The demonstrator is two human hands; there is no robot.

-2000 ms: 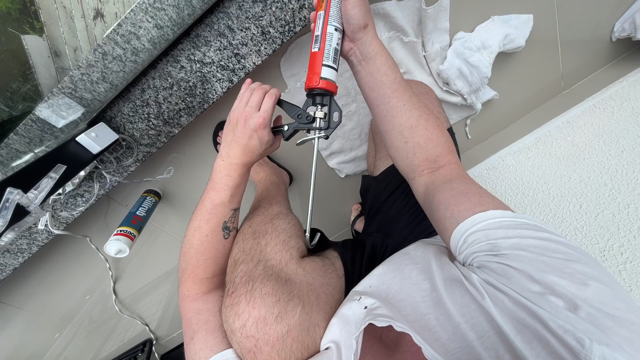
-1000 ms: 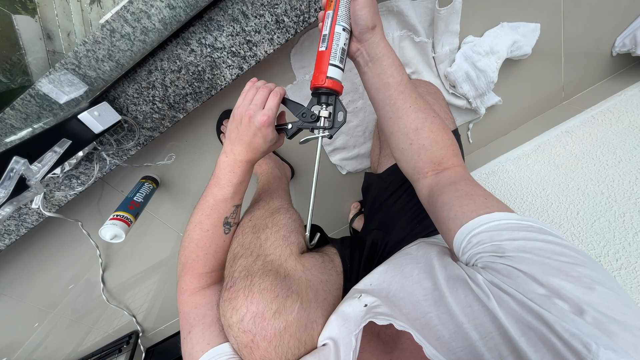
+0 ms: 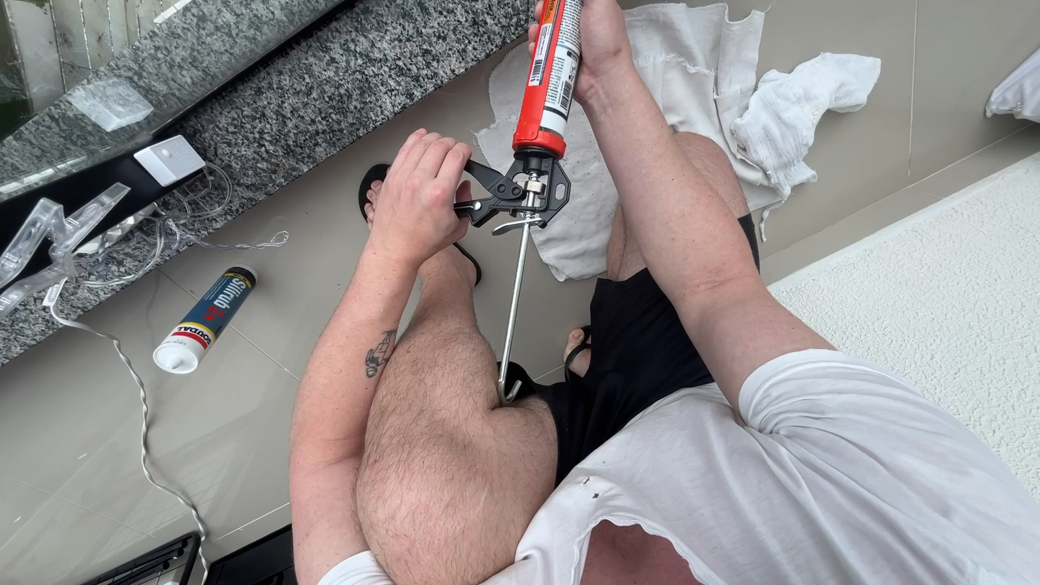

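Note:
My left hand [image 3: 422,191] is wrapped around the black handle and trigger of a caulking gun [image 3: 561,191]. A red and white sealant cartridge [image 3: 539,106] sits in the gun and runs up past the top edge, so its tip is hidden. My right hand [image 3: 603,45] holds the cartridge from the right side, fingertips showing at its left edge. From the gun's back, a metal plunger rod [image 3: 517,301] reaches down to my bent leg, its hooked end by the thigh. On the tiles to the left lies a blue and white Soudal cartridge [image 3: 207,317].
Clear plastic pieces [image 3: 73,236], thin cables and a white box [image 3: 169,160] lie by the speckled granite ledge [image 3: 325,106]. A twisted white cord [image 3: 142,422] crosses the floor. White cloths [image 3: 780,114] lie beyond my right arm, near a textured white surface [image 3: 934,301].

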